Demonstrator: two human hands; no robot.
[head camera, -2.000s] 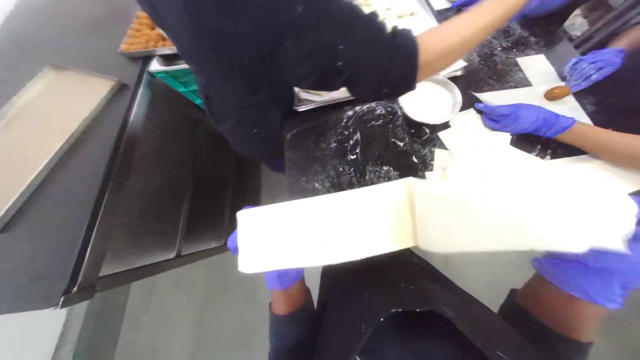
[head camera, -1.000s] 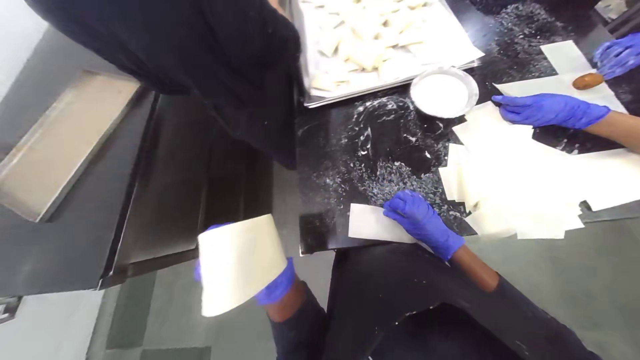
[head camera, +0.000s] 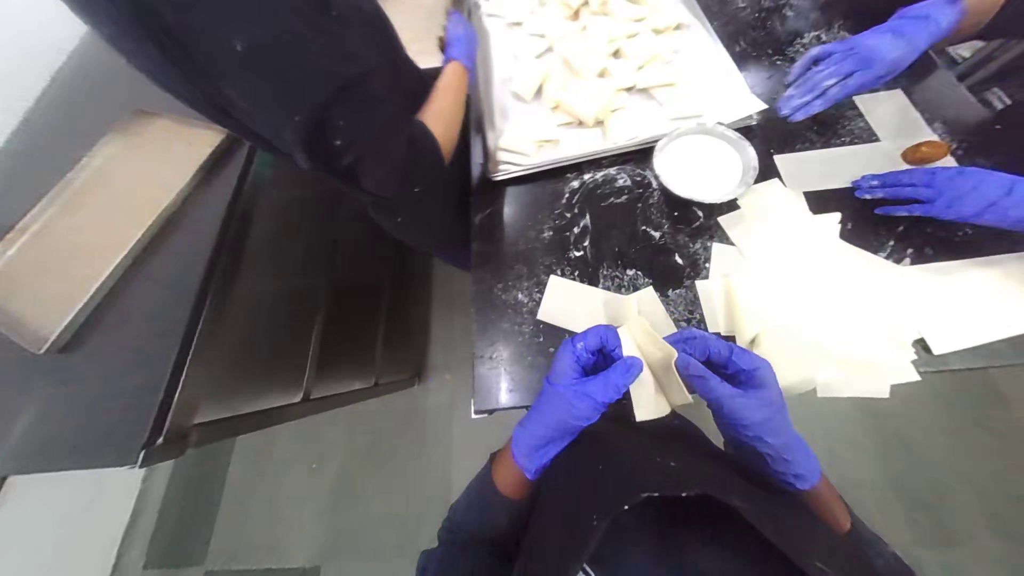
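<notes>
My left hand (head camera: 578, 394), in a blue glove, pinches the left edge of a pale dough strip (head camera: 650, 370) near the front of the black counter. The strip hangs with a crease down its middle. My right hand (head camera: 740, 400), also gloved, grips its right edge. Just beyond, other strips lie crossed on the counter (head camera: 580, 304). To the right spreads a heap of pale dough strips (head camera: 832, 296). Behind them is a round metal bowl of white powder or paste (head camera: 704, 165), which I cannot tell apart.
A paper-lined tray (head camera: 512, 168) holds many folded dough pieces. At the left a co-worker's gloved hand (head camera: 459, 42) is beside it. Across the counter, another person's gloved hands (head camera: 944, 196) flank crossed strips with a brown filling (head camera: 926, 153). A long shallow tray (head camera: 104, 232) rests far left.
My left hand has come from beside the counter to its front edge, meeting my right hand at the strip. Crossed strips now lie where one strip lay. The co-worker's far hand has moved off the strips.
</notes>
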